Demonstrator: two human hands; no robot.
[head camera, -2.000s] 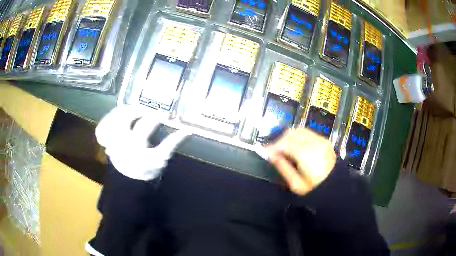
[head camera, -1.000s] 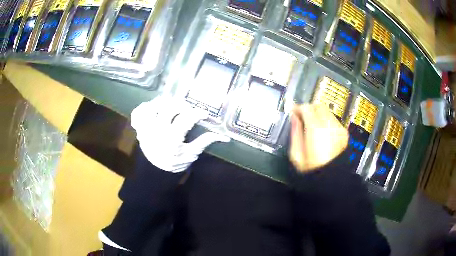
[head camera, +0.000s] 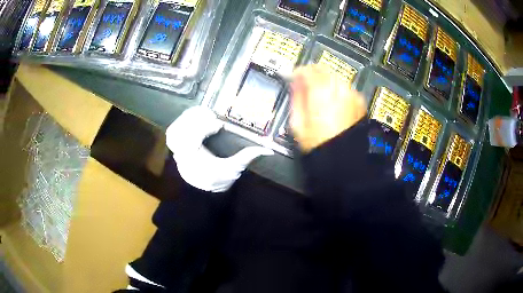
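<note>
A clear blister tray holds two rows of keypad phones with gold keys and dark screens. The near row's leftmost phone shows a pale glare on its screen. My left hand, in a white glove, is at the tray's near left edge, thumb and fingers apart. My right hand, bare and blurred, is over the second phone of the near row and hides most of it. Its fingers are bent together; whether they pinch something small cannot be seen.
Another filled tray lies at the upper left on the green bench. An open carton with crinkled clear plastic stands at the lower left. A small whitish bottle is at the bench's right edge.
My right hand has moved left and up, from the near row's middle pocket to the second phone. The view has shifted, so the trays appear further right. My left glove stays at the near edge.
</note>
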